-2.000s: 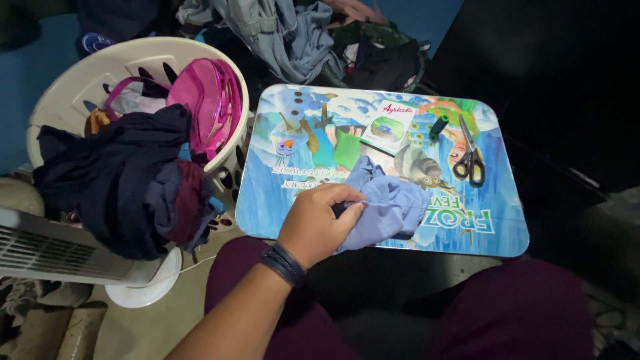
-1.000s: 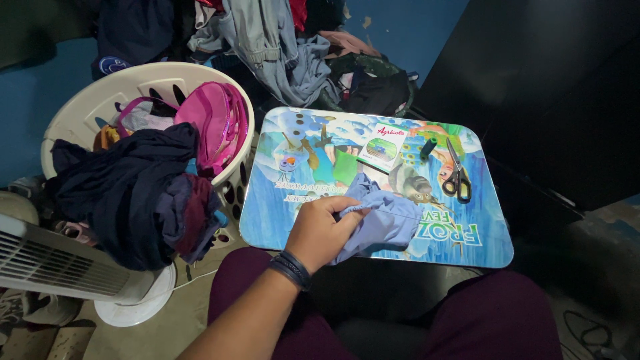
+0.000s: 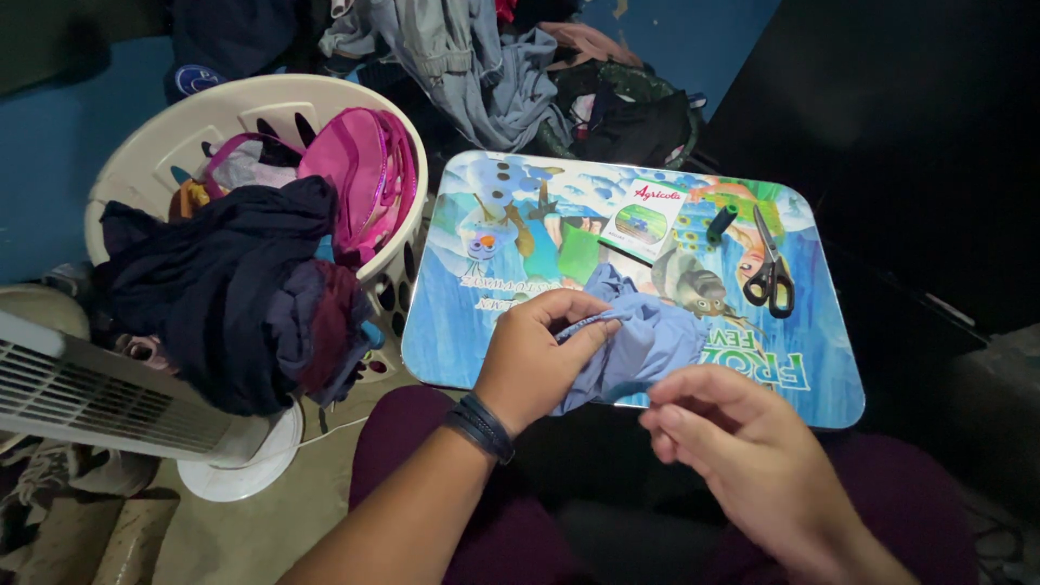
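A light blue cloth (image 3: 650,333) lies bunched on a small table with a printed cartoon top (image 3: 439,333). My left hand (image 3: 552,341) pinches a gathered edge of it between thumb and fingers. To the right, my right hand (image 3: 723,431) is held just off the table's front edge, thumb against curled fingertips; whether a needle or thread is between them cannot be made out. Behind the cloth are a small white and green packet (image 3: 643,218) and a spool of dark green thread (image 3: 721,223). Black-handled scissors (image 3: 769,276) lie at the table's right side.
A cream laundry basket (image 3: 122,175) stands at the left, dark clothes (image 3: 219,276) spilling over its rim beside a pink bag (image 3: 357,175). In front of it is a white fan (image 3: 106,398) on a round base. More clothes (image 3: 504,81) are heaped behind the table.
My right hand, out of view in both earlier frames, is now at the front right of the cloth. My left hand keeps its pinch on the cloth.
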